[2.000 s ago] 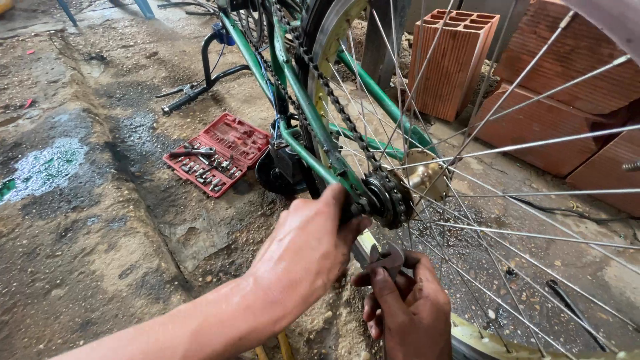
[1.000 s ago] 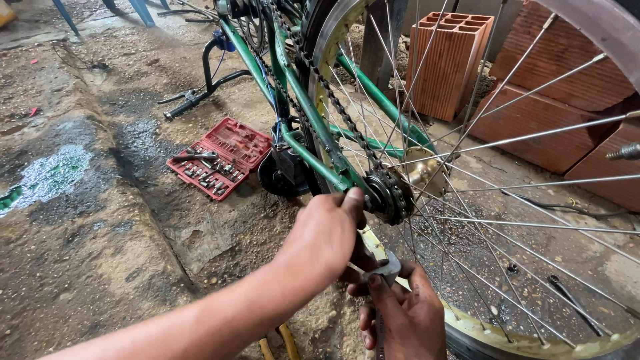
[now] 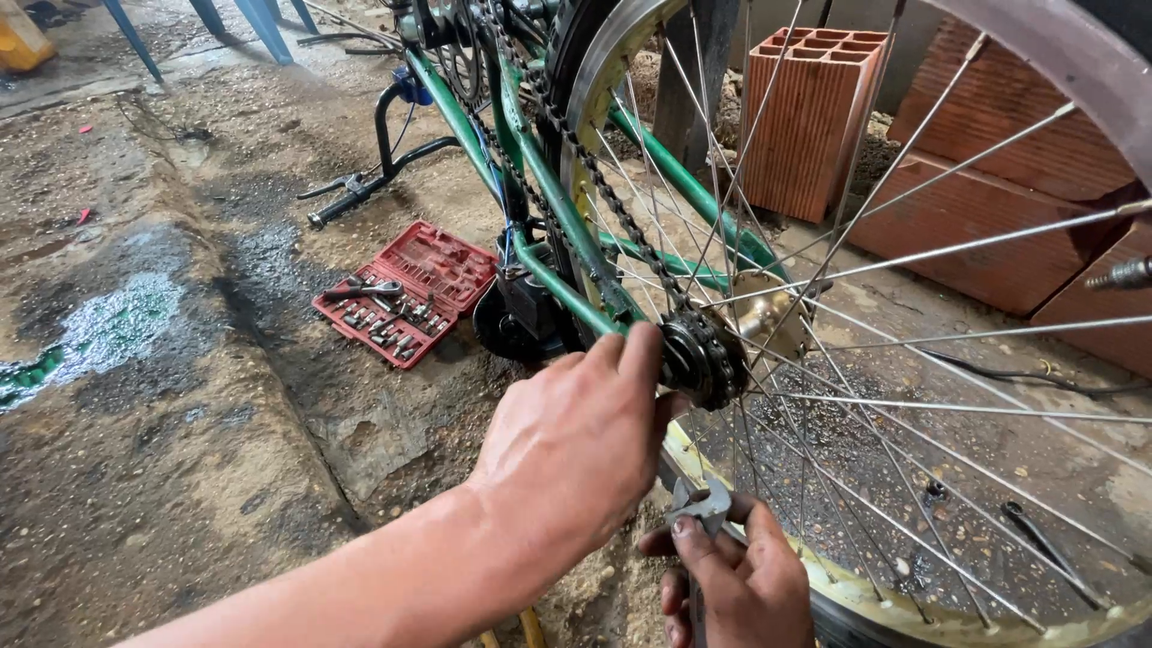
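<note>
My left hand [image 3: 571, 427] reaches to the rear axle end of a green bicycle frame [image 3: 562, 207], beside the rear sprocket [image 3: 706, 358]; its fingertips are partly hidden, so what they grip cannot be told. Lower right, my right hand [image 3: 742, 576] holds an adjustable wrench [image 3: 704, 506] by its upper part, jaws upward, below the sprocket and beside the wheel rim. The chain [image 3: 612, 193] runs up from the sprocket. A gold-coloured hub [image 3: 769, 315] with spokes lies behind it.
An open red socket set case [image 3: 409, 292] lies on the rough ground at left. Beyond it is a handlebar [image 3: 387, 162] with a brake lever. Hollow clay bricks [image 3: 801, 135] stand behind the wheel. A dark tool [image 3: 1048, 544] lies on the floor, seen through the spokes.
My right hand and the wrench have moved down, a little away from the sprocket. My left hand stays at the axle end.
</note>
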